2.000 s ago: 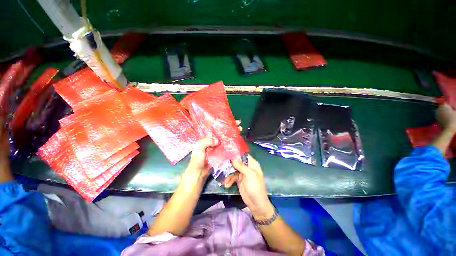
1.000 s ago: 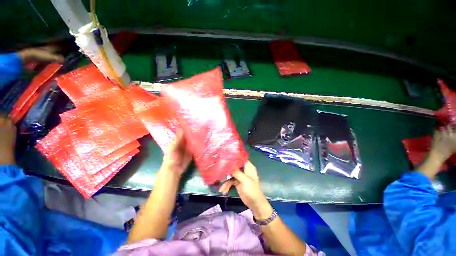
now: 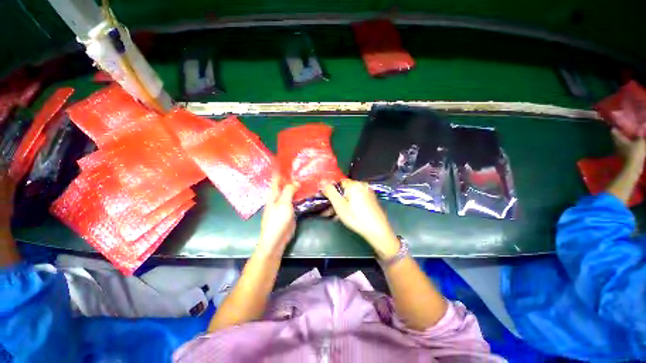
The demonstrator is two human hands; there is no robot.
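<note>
A red bubble bag (image 3: 309, 157) lies in front of me between both hands, its near edge gripped. A dark glossy antistatic bag (image 3: 309, 206) shows at its near end, partly hidden by my fingers. My left hand (image 3: 279, 209) holds the bag's left near corner. My right hand (image 3: 354, 205), with a silvery band at the wrist, holds its right near side. A fanned pile of red bubble bags (image 3: 134, 174) lies to the left. Larger dark bags (image 3: 400, 152) with shiny near ends lie side by side to the right.
A pale slanting post (image 3: 124, 60) stands at upper left. A whitish edge strip (image 3: 496, 109) borders the green conveyor belt (image 3: 460, 71), which carries red and dark packs. Blue-sleeved people sit on both sides, one with a hand (image 3: 628, 152) at red bags; dark packs lie at far left.
The held red bag was raised and tilted and is now lower and flatter, with both hands at its near end. My left hand moved right. Packs on the belt shifted left.
</note>
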